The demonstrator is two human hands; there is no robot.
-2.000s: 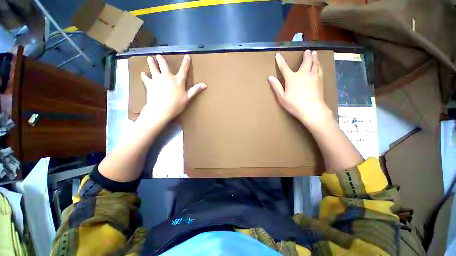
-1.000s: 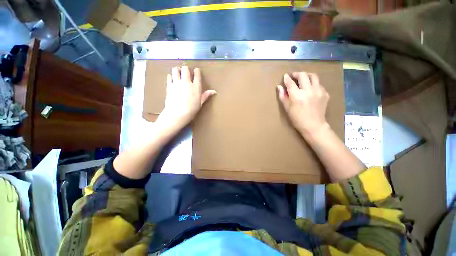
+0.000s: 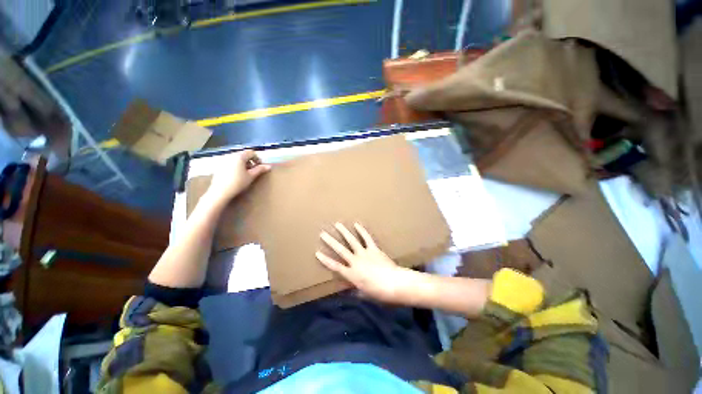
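Note:
A brown bag panel (image 3: 339, 185) with a stepped left side lies on the pale press table (image 3: 464, 208), turned at an angle, its near edge over the table's front. My left hand (image 3: 239, 175) is at its upper left edge, with thumb and fingertips closed around the edge. My right hand (image 3: 358, 265) lies flat on its near part, fingers spread. A second brown layer shows under the near edge. The press bar (image 3: 323, 141) shows as a thin dark rail along the far edge.
Loose brown panels (image 3: 596, 262) lie at the right. A soft brown semi-finished bag (image 3: 500, 85) is at the upper right. A cardboard box (image 3: 160, 137) stands on the floor beyond the press. A reddish-brown cabinet (image 3: 85, 231) is at the left. A white paper sheet (image 3: 462, 206) lies on the table's right.
The panel has turned and come away from the bar. My right hand has moved down to its near part. My left hand has closed at the upper left edge. The view has shifted right.

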